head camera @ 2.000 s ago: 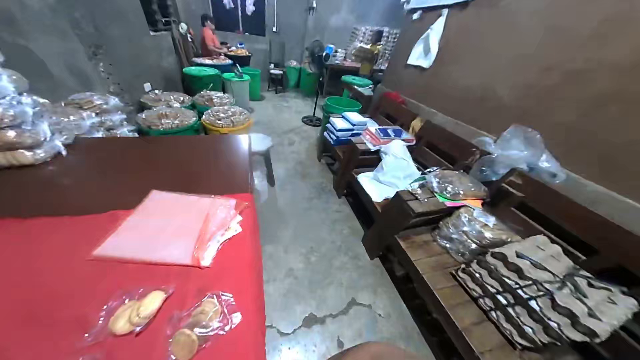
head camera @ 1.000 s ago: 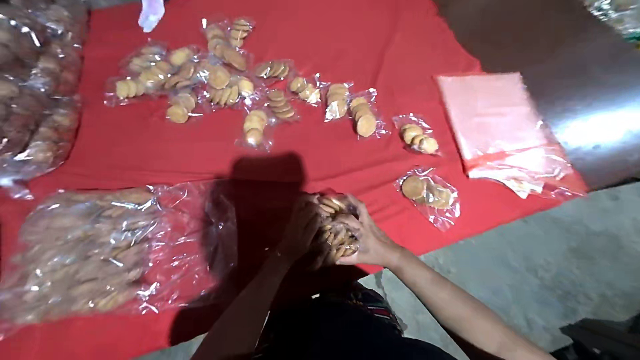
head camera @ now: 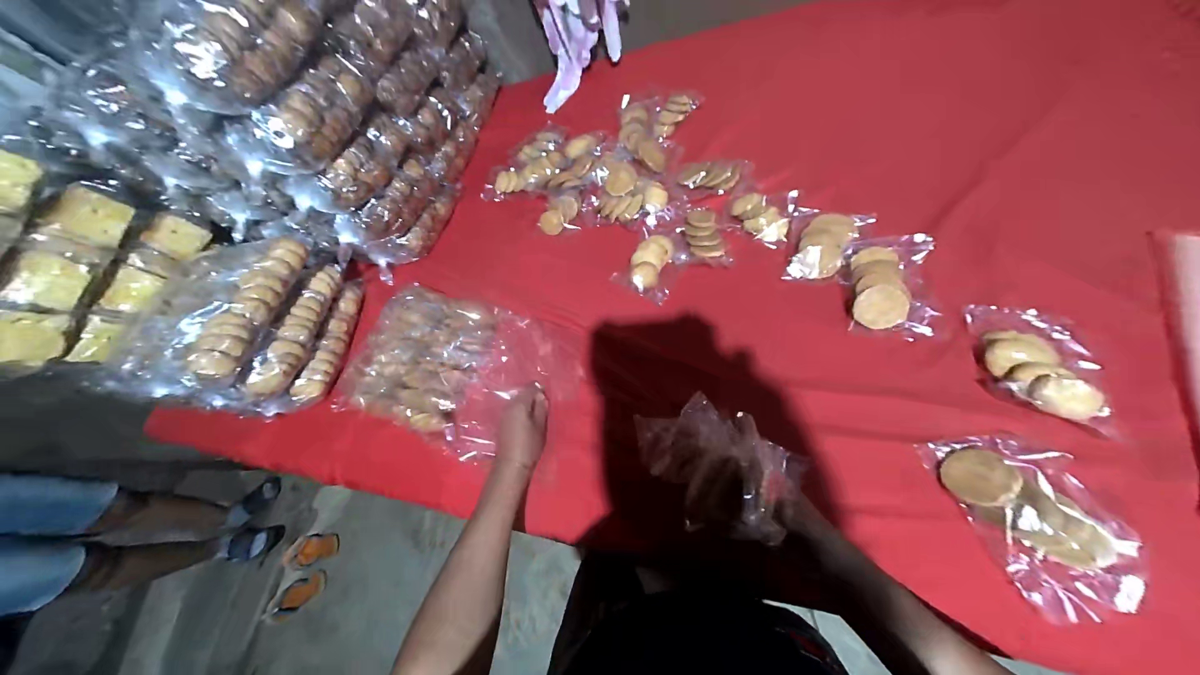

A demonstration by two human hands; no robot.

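Note:
My left hand (head camera: 522, 428) rests at the mouth end of a large clear plastic bag (head camera: 427, 361) packed with rows of cookies; whether its fingers grip the film is unclear. My right hand (head camera: 797, 511), dim in shadow, is at a crumpled clear plastic bag (head camera: 717, 464) near the table's front edge, and the bag partly covers its fingers. To the right lie two small clear packets of round cookies, one lower (head camera: 1041, 516) and one above it (head camera: 1036, 375). Several more small cookie packets (head camera: 619, 178) are spread across the red cloth (head camera: 984, 169).
Stacked bags of round baked goods (head camera: 356, 122) stand at the back left, beside bagged yellow squares (head camera: 75, 262) and a bag of cookie rows (head camera: 272, 328). Pinkish plastic (head camera: 577, 37) hangs at the far edge. A person's legs (head camera: 141, 525) and orange slippers (head camera: 305, 577) are lower left.
One second ago both hands were together around a cluster of cookies; now they are apart, left hand at the large bag, right hand at a crumpled bag. The view has swung left.

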